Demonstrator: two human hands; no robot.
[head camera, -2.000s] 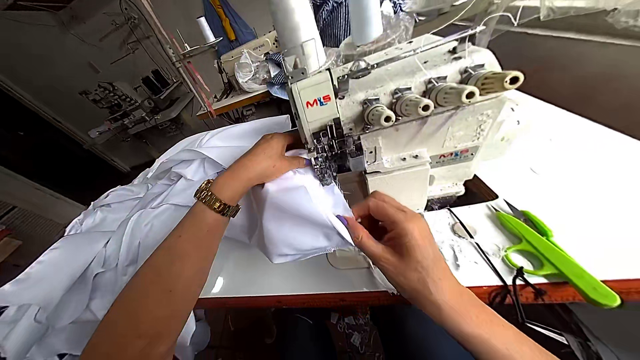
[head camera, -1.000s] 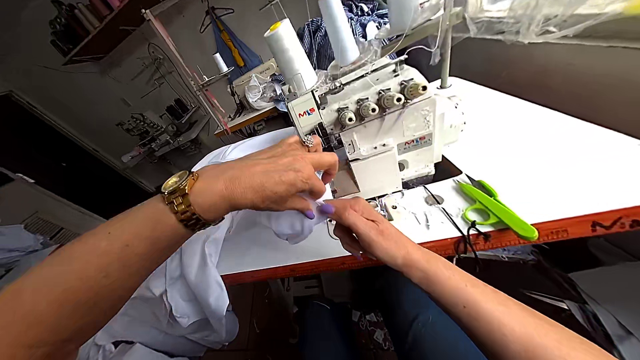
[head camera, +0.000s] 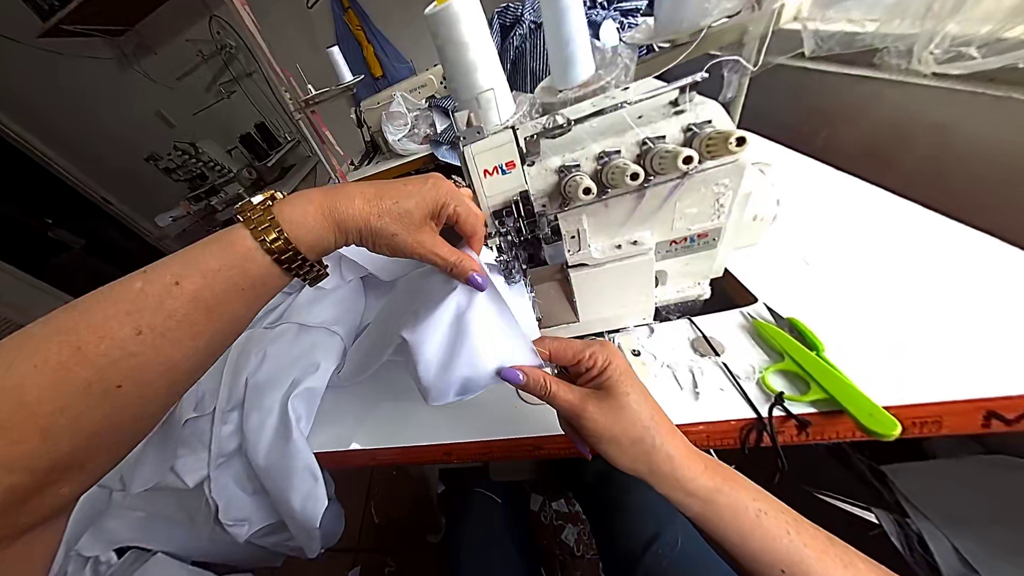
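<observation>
Between my two hands an edge of white fabric (head camera: 460, 344) is stretched, just in front of the needle area of a white overlock sewing machine (head camera: 612, 240). My left hand (head camera: 408, 224), with a gold watch at the wrist, pinches the upper part of the edge between thumb and fingers, close to the presser foot (head camera: 510, 260). My right hand (head camera: 596, 392) grips the lower corner between thumb and index finger, above the table's front edge. The rest of the fabric lies in folds to the left and hangs down off the table.
Green-handled scissors (head camera: 832, 376) lie right of the machine, with a black cord (head camera: 740, 392) and thread scraps beside them. White thread cones (head camera: 472, 60) stand behind the machine. The white table (head camera: 896, 280) has a reddish-brown front edge. Another sewing machine (head camera: 404, 96) stands behind.
My hands, close together one second ago, are now farther apart, with the fabric edge spread between them. The view has shifted closer to the machine.
</observation>
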